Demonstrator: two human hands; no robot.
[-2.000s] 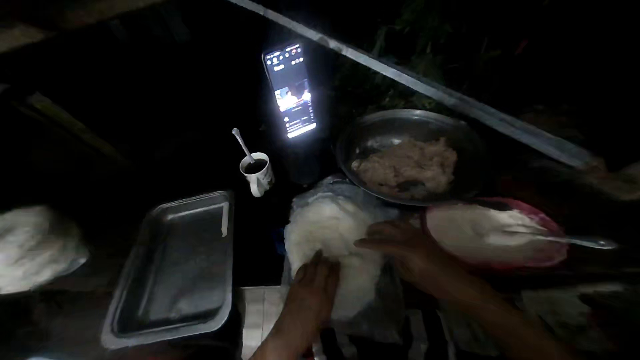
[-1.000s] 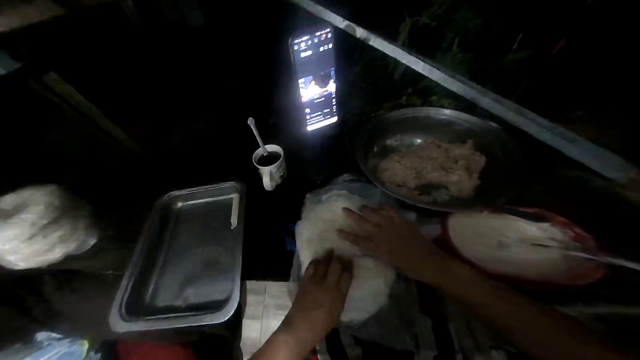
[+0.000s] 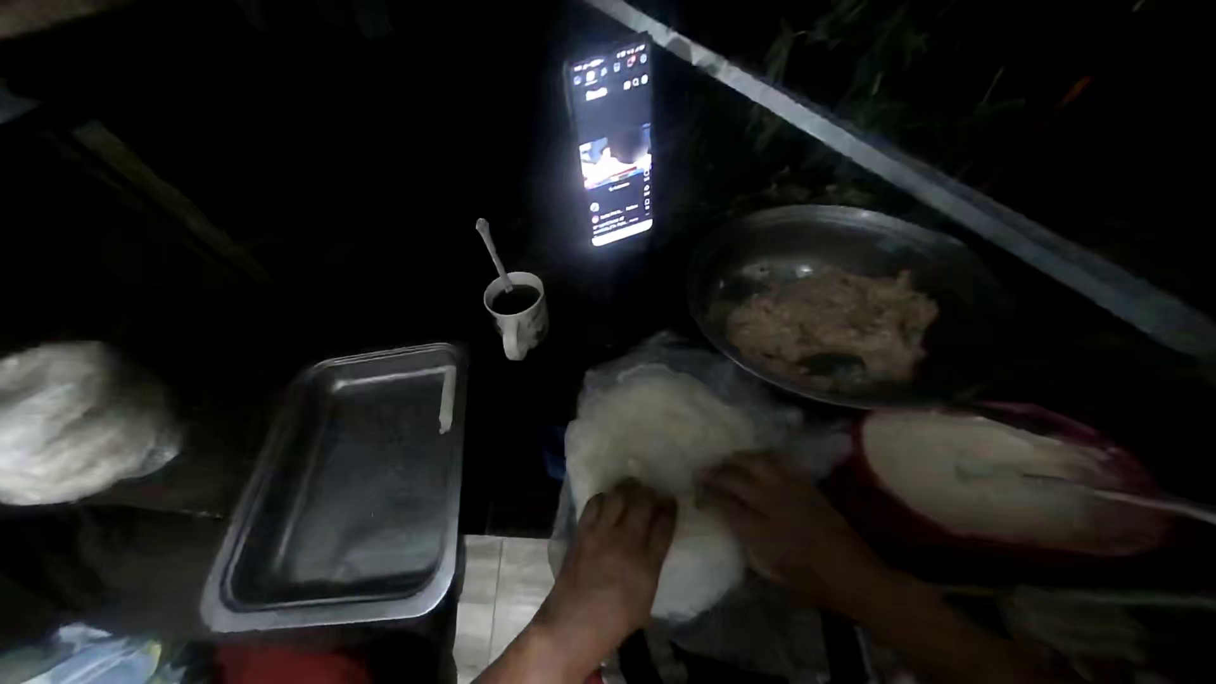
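Observation:
A flat, whitish sheet of what looks like dough or rice wrapper [image 3: 655,418] lies on clear plastic at the lower centre. My left hand [image 3: 622,546] rests on its lower left part, fingers bent and pressed to the surface. From the right, my right hand [image 3: 765,508] touches the sheet with its fingertips; its outline is dim. Neither hand is seen gripping anything. Behind and to the right, a metal pan [image 3: 760,223] holds a pale brown minced mixture [image 3: 836,318]. Beside my right forearm, a red bowl [image 3: 1135,475] contains a whitish substance [image 3: 959,465] and a spoon [image 3: 1121,496].
A rectangular metal tray [image 3: 228,579] lies left of the sheet. Farther left is a pale, plastic-wrapped mass [image 3: 71,423]. A mug [image 3: 521,318] with a spoon [image 3: 492,249] and a lit phone [image 3: 616,142] stand behind. A pale bar [image 3: 883,157] runs diagonally at upper right.
My right hand has drawn back from the middle of the sheet toward its right side since one second ago. My left hand stays on the lower left part.

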